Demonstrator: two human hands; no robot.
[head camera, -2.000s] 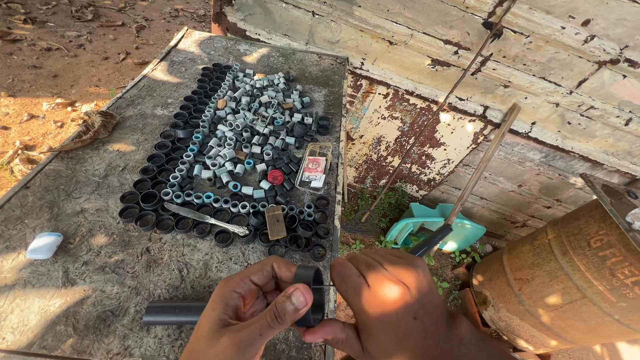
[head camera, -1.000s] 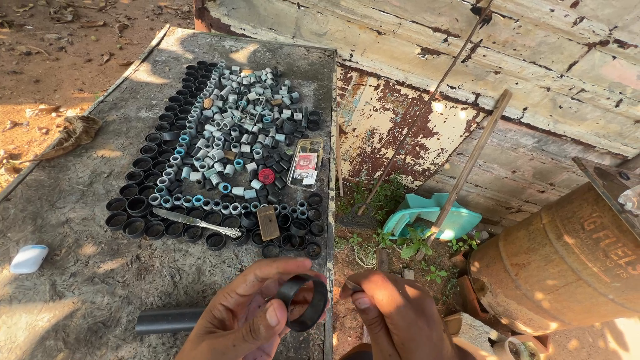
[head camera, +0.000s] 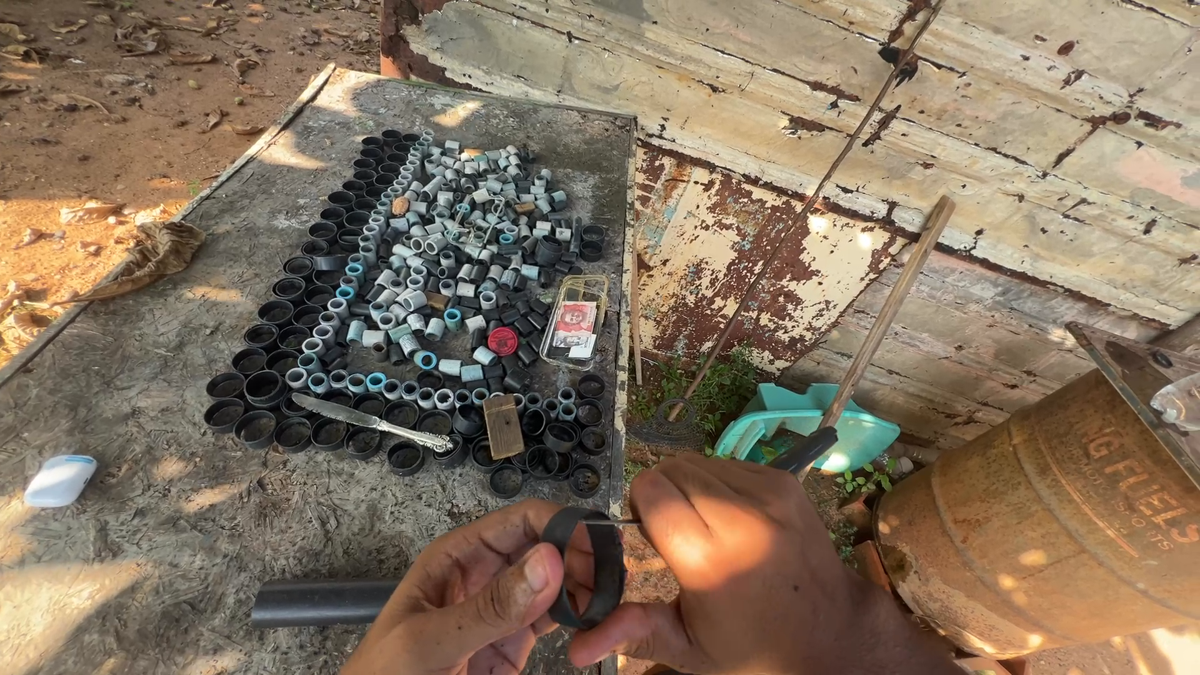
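My left hand holds a black plastic ring upright between thumb and fingers, near the table's right edge. My right hand grips a tool with a black handle; its thin metal blade reaches into the top of the ring. The right thumb is at the ring's lower rim. Behind my left hand lies a black pipe, one end hidden. Further back, rows of black rings border a heap of short grey pipe pieces. A table knife with an ornate handle rests across the rings.
The weathered table also bears a wooden block, a red cap, a clear phone case and a small white case. To the right stand a turquoise plastic container, a wooden pole and a rusty drum.
The blade, apart from the ring one second ago, is now inside its upper rim. My right hand has moved in closer to my left.
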